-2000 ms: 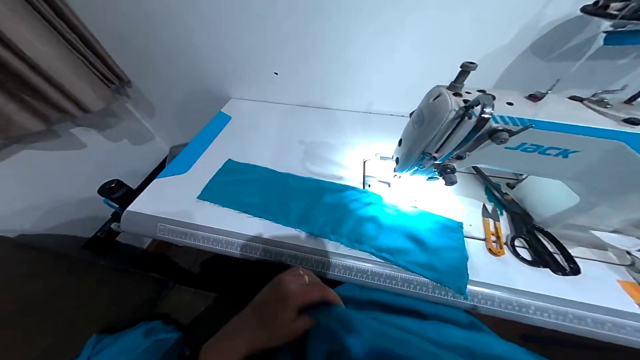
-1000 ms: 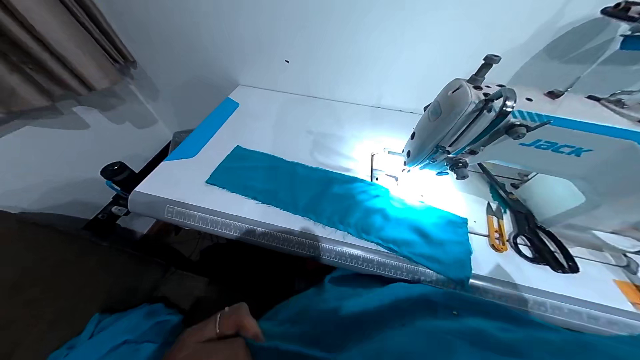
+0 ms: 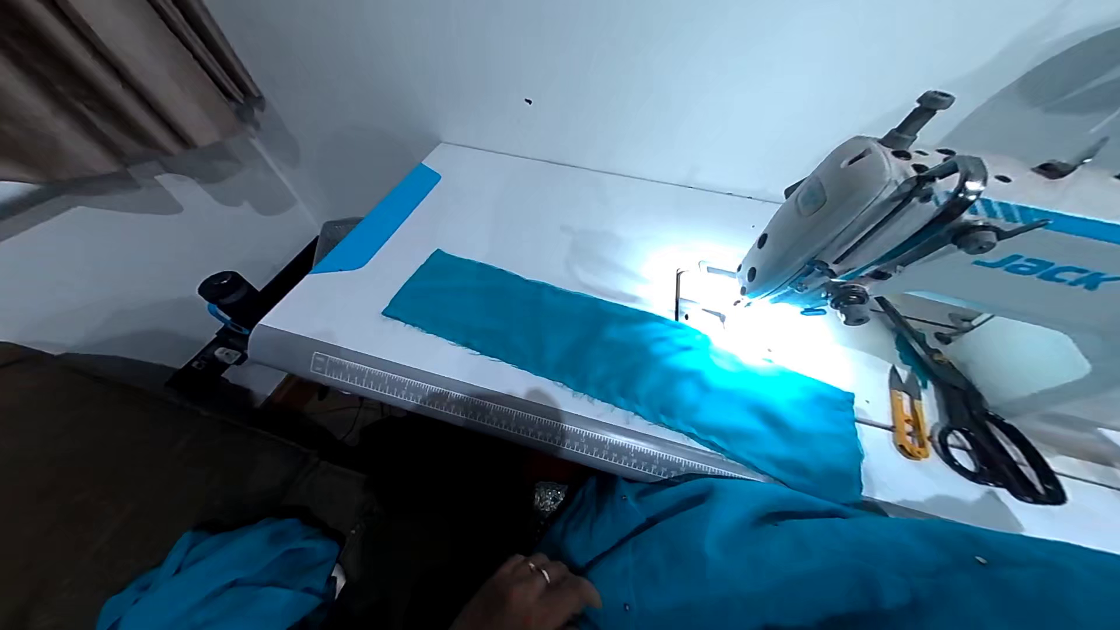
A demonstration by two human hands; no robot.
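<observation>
My left hand, with a ring on one finger, is at the bottom edge, its fingers curled at the edge of a large teal cloth that lies below the table's front edge. Whether the fingers grip it is hard to see. My right hand is out of view. A teal fabric strip lies flat on the white sewing table, its right part lit under the head of a Jack sewing machine. Yellow thread snips and black-handled scissors lie right of the strip.
A clear ruler runs along the table's front edge. A bundle of teal cloth lies at the lower left. Beyond the table's left end are a black bracket with a knob and a brown curtain. A white wall stands behind.
The large teal cloth now spreads farther along the table's front edge to the right. The strip, snips and scissors have stayed put on the table.
</observation>
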